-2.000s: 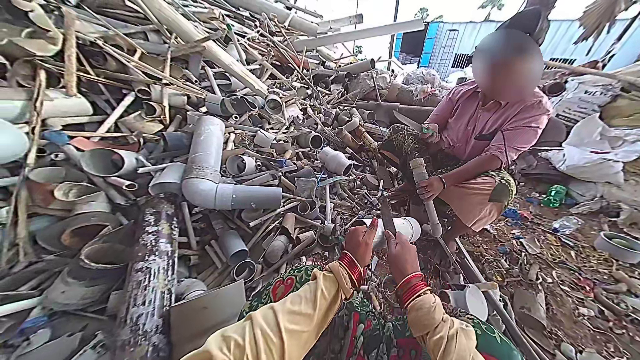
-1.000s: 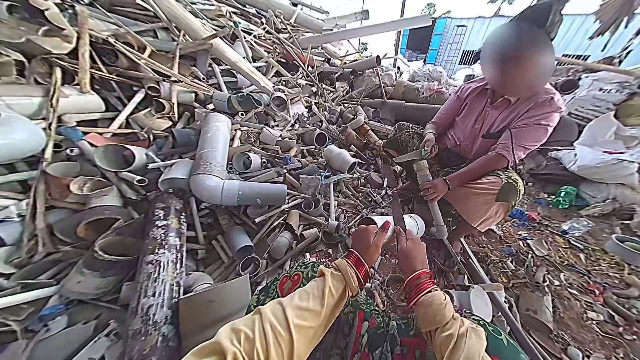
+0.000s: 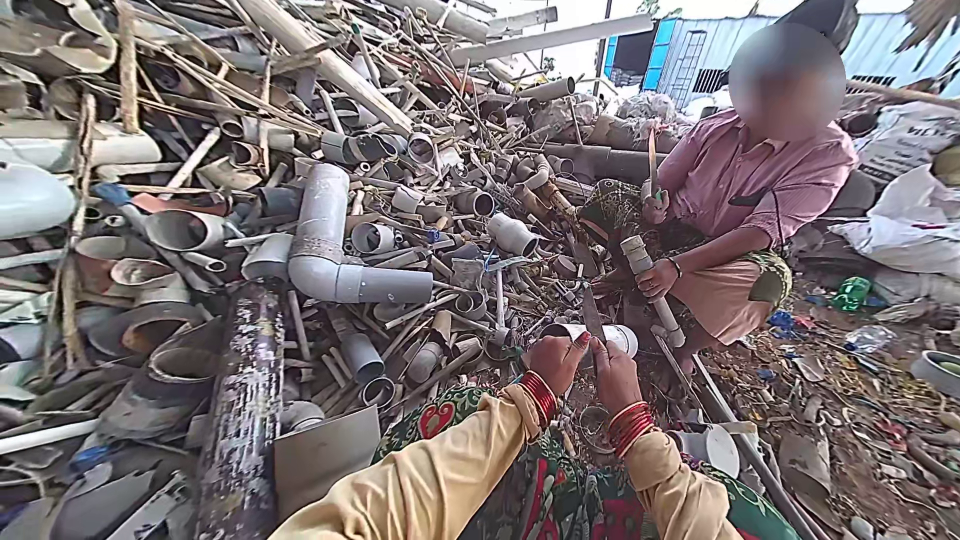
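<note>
My left hand [image 3: 556,361] grips the near left side of a short white plastic pipe piece [image 3: 621,339], thumb up against a knife. My right hand [image 3: 615,375] is closed around the lower end of that knife [image 3: 592,311], whose flat dark blade points up and away across the pipe piece. Both hands are close together above my patterned green and red cloth, with red bangles on each wrist. How far my left fingers reach round the pipe is hidden.
A person [image 3: 772,172] squats at the right, holding a raised blade [image 3: 652,161] and a pipe with fittings [image 3: 643,262]. A large heap of plastic pipes surrounds a grey elbow pipe [image 3: 319,240]. A paint-stained pipe [image 3: 244,420] lies at my left. White sacks [image 3: 907,225] stand far right.
The other person's blade, low at the pipe a second ago, is now raised upright above it. My hands stay at the white pipe piece with the knife.
</note>
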